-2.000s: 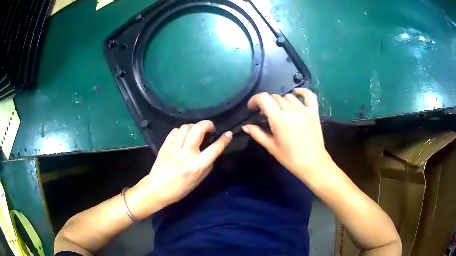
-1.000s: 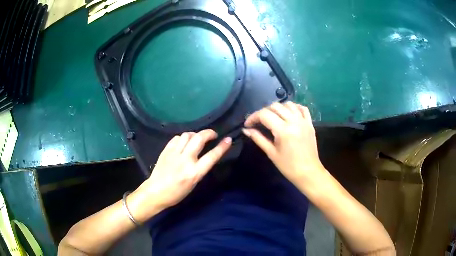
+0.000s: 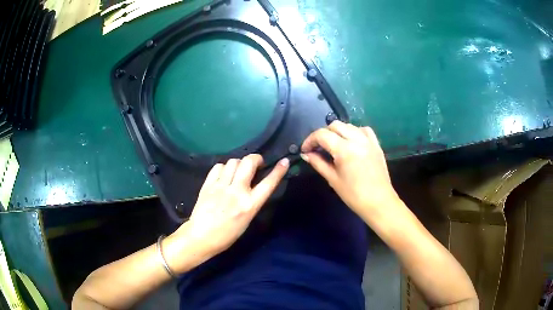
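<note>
A black plastic frame (image 3: 303, 103) with a large round opening lies on the green bench, turned at an angle, its near edge overhanging toward my dark blue clothing. My left hand (image 3: 230, 194) has its fingers on the near edge, index fingertip beside a round boss. My right hand (image 3: 348, 157) pinches thumb and index finger together at the same edge, just right of that boss. A thin black gasket strip seems to lie between the fingertips, but it is hard to tell from the frame.
The green bench (image 3: 412, 79) has a worn, shiny top. Stacked black frames (image 3: 27, 60) stand at the upper left. Cream liner paper (image 3: 130, 13) lies at the top left. Yellow-green liner strips (image 3: 27, 290) hang at lower left. An open cardboard carton (image 3: 476, 236) sits below the bench at right.
The frame has shifted left and turned slightly, and its near-left corner has come into view. My right hand has moved slightly left and down along the near edge. A boss now shows between my hands.
</note>
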